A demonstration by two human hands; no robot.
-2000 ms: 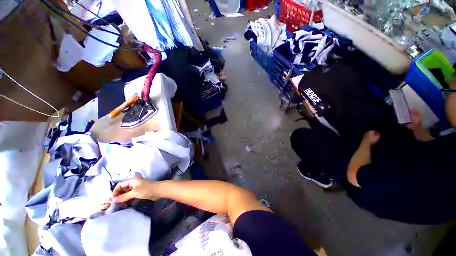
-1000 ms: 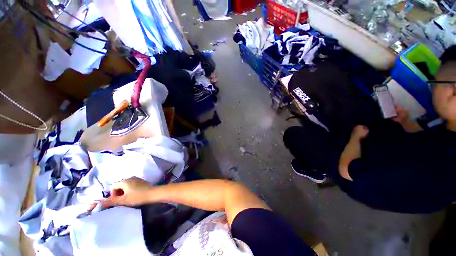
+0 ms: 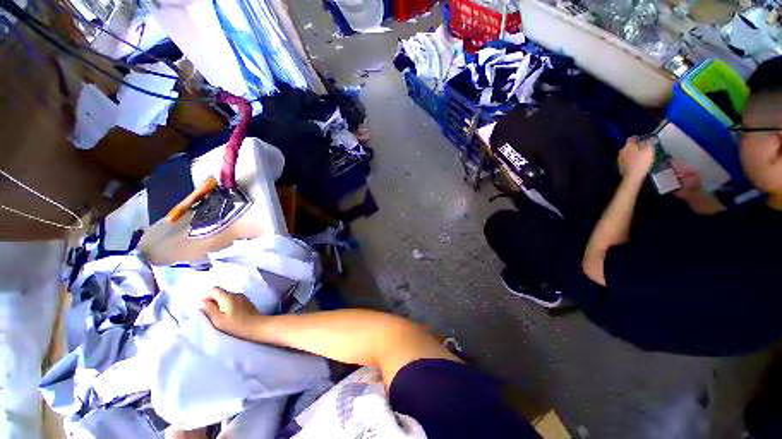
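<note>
A tangled heap of pale grey-blue fabric pieces (image 3: 111, 343) lies in front of me. My right hand (image 3: 230, 313) is on top of the heap, with its fingers curled onto a large pale piece (image 3: 231, 369). That piece spreads below my hand and forearm towards my lap. The exact grip of the fingertips is blurred. My left hand cannot be made out; the fabric may cover it.
An iron (image 3: 219, 212) with a red-wrapped hose and an orange-brown stick (image 3: 190, 201) lie beyond the heap. Blue crates (image 3: 437, 103) of fabric stand on the floor. A person in black (image 3: 686, 274) sits at the right, holding a phone (image 3: 665, 177).
My right hand has moved slightly up and right, and a large pale piece now spreads below it. The fingers at the left are no longer visible. The other person has raised a hand to the phone.
</note>
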